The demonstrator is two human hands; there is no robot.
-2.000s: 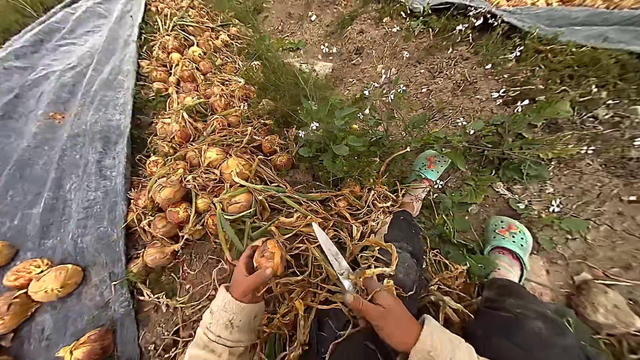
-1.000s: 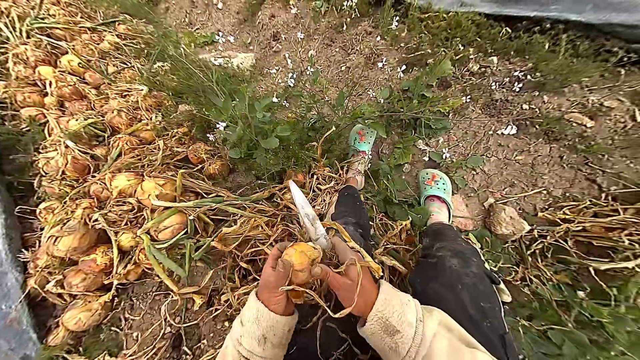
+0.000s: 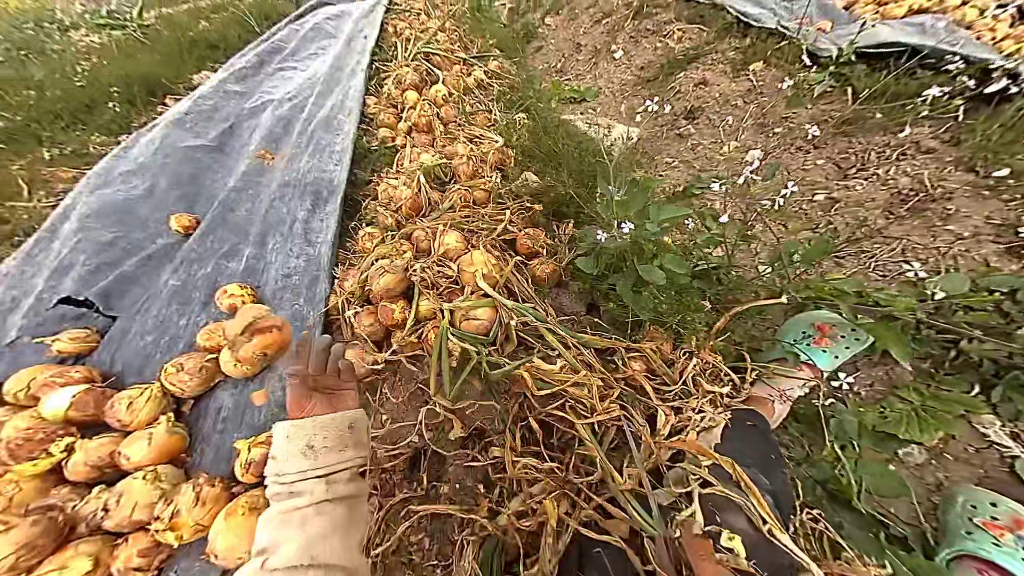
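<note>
My left hand (image 3: 322, 376) is over the right edge of the dark sheet, its fingers raised and slightly apart, holding nothing. Just left of its fingertips is a blurred yellow onion (image 3: 260, 338), overlapping others above the sheet. Many trimmed onions (image 3: 144, 496) lie heaped at lower left. Beside the sheet runs a row of onions with dry tops (image 3: 478, 268). Cut and withered onion leaves (image 3: 592, 416) cover the ground before me. A brown shape at the bottom edge, among the leaves, may be part of my right hand; this is unclear. The knife cannot be made out.
The dark plastic sheet (image 3: 264, 160) stretches away at left, with a tear near its left side. My green clogs (image 3: 824, 340) are at right among weeds with white flowers (image 3: 788, 190). A pale stone (image 3: 600, 128) lies on the soil. Another sheet (image 3: 888, 40) bears onions at upper right.
My left hand has moved left to the sheet and let go of the onion it held beside the knife. The knife and right hand are no longer clearly visible. The view has swung left.
</note>
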